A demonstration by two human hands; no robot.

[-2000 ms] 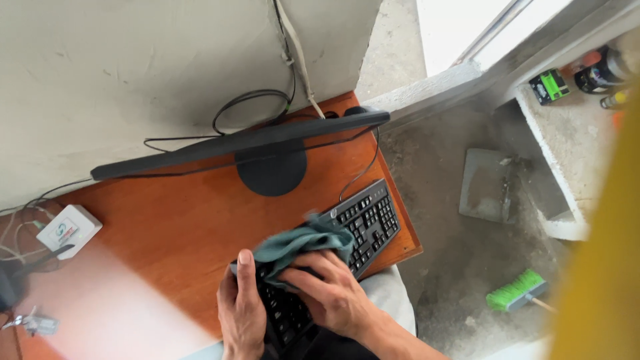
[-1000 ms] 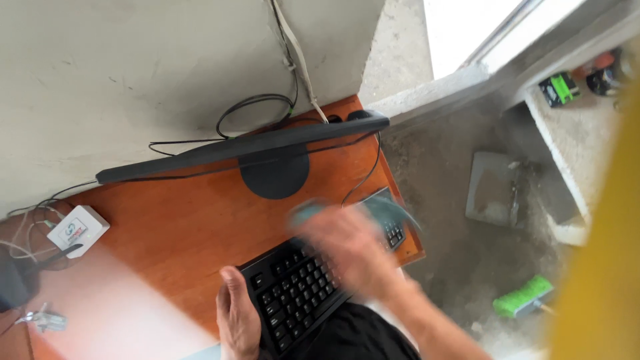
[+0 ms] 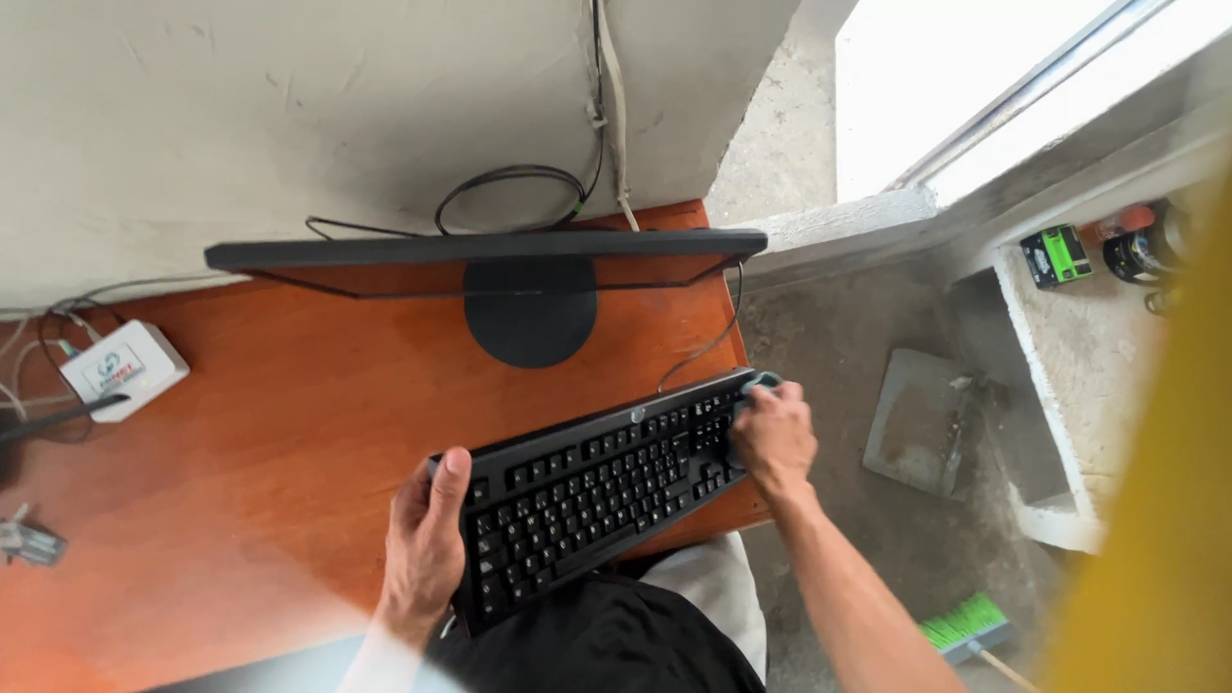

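A black computer keyboard (image 3: 577, 500) lies tilted over the desk's front edge and my lap. My left hand (image 3: 428, 539) grips its left end, with the thumb on top of the frame. At the right end, my right hand (image 3: 775, 433) holds a bunched blue-green cloth (image 3: 761, 381) against the top corner, by the number keys. Most of the cloth is hidden by the fingers. Behind the keyboard stands a monitor (image 3: 491, 248) on a round black base (image 3: 530, 322).
A white box (image 3: 126, 372) with cables sits on the desk (image 3: 289, 385) at left, near a small metallic object (image 3: 31, 541). Right of the desk are a dustpan-like grey plate (image 3: 914, 423), a green-bristled broom (image 3: 967, 626) and a ledge (image 3: 1078, 366) holding several items. Yellow material blurs the right edge.
My right hand and the cloth have moved from the keyboard's left part to its far right end. The keyboard was largely covered by them two seconds ago. My left hand stays at its left end.
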